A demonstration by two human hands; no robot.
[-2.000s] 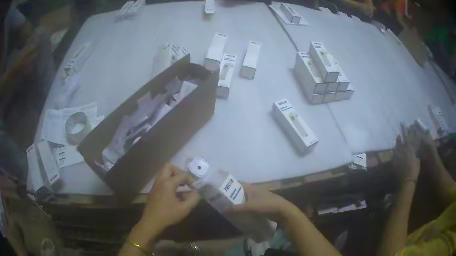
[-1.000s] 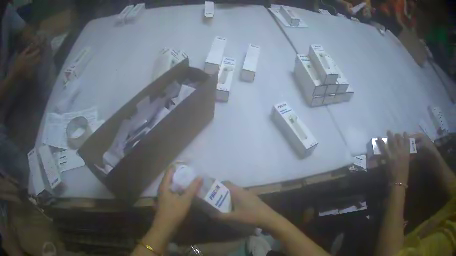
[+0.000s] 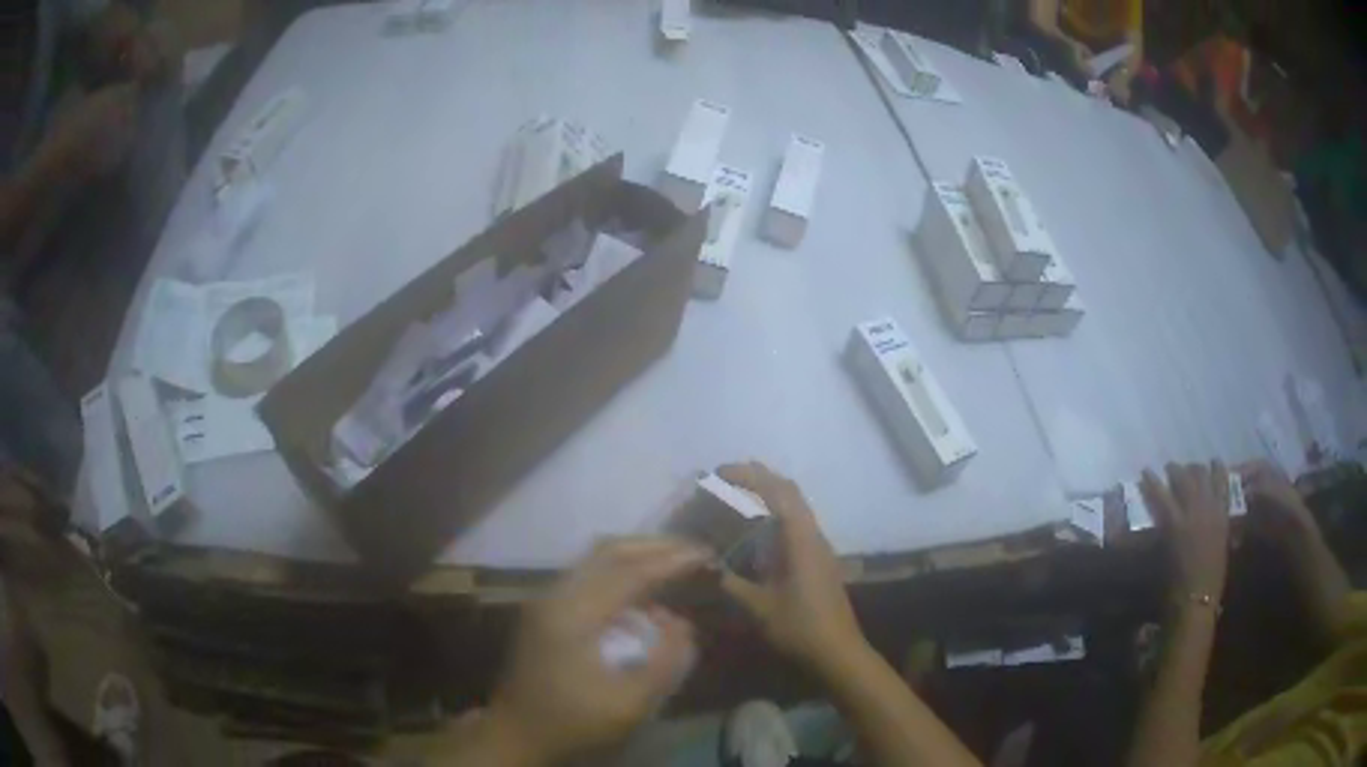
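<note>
My right hand holds a white retail box at the table's front edge, with one end of the box showing above the fingers. My left hand is blurred and close beside it, with its fingers curled around a small white product. Only part of the product shows in the palm. Most of the held box is hidden by my right hand.
An open brown box of white papers stands at left, beside a tape roll on label sheets. A lone retail box lies right of centre, before a stack of boxes. A neighbour's hands are at right.
My right hand has turned and raised the box towards the table edge. My left hand has moved back from the box with the white product. The neighbour's hands stay over a box.
</note>
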